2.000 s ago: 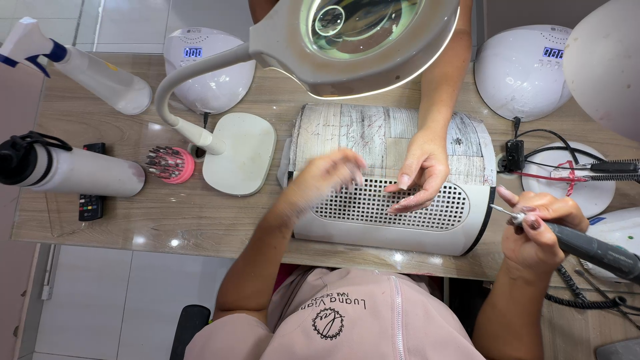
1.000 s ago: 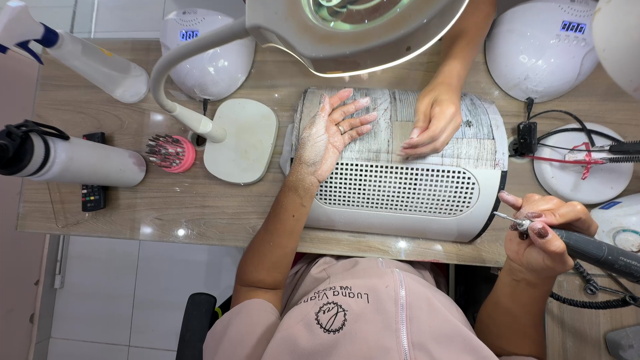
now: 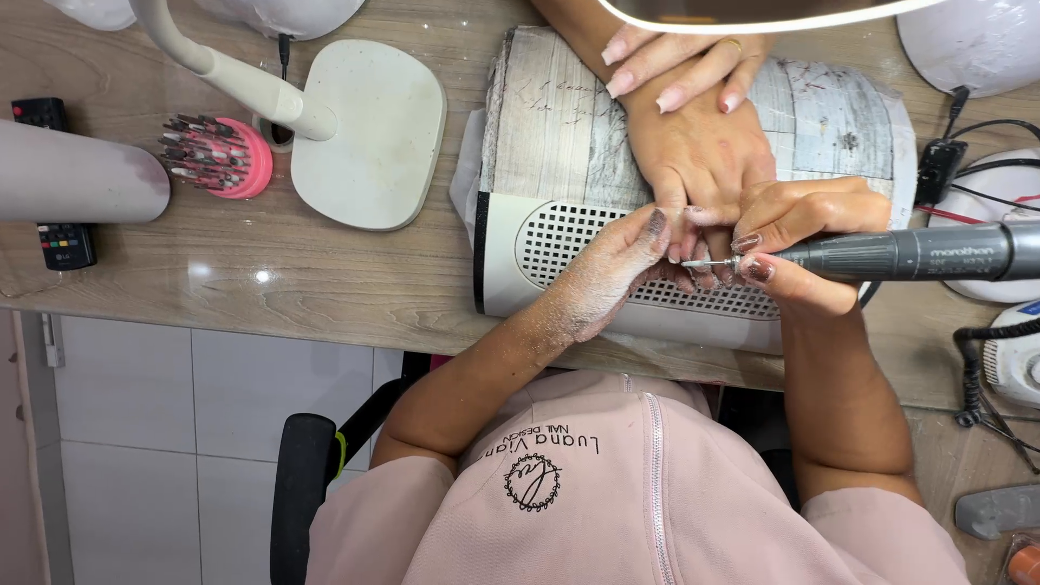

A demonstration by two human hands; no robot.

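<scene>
My right hand (image 3: 800,236) grips a grey electric nail drill (image 3: 918,253), its thin metal bit pointing left at a fingertip of the other person's hand (image 3: 703,138). With dust over its skin, my left hand (image 3: 613,272) holds that hand's fingers from the left side. The held hand lies palm down over a white nail dust collector (image 3: 504,260) with a square-hole grille. A wood-print cover (image 3: 552,122) lies over the collector's back. The person's other hand (image 3: 691,69), wearing a ring, rests on top of the held hand.
Left on the table (image 3: 366,276) stand a lamp base (image 3: 370,134), a pink bit holder (image 3: 244,158), a bottle (image 3: 81,175) and a remote control (image 3: 67,246). The magnifier lamp's rim (image 3: 764,24) hangs above. Cables and a white round base (image 3: 987,183) are at the right.
My left hand has come down from the cover to the other person's fingers. The drill in my right hand has moved left to them. The person's second hand has come into view. The view has moved closer.
</scene>
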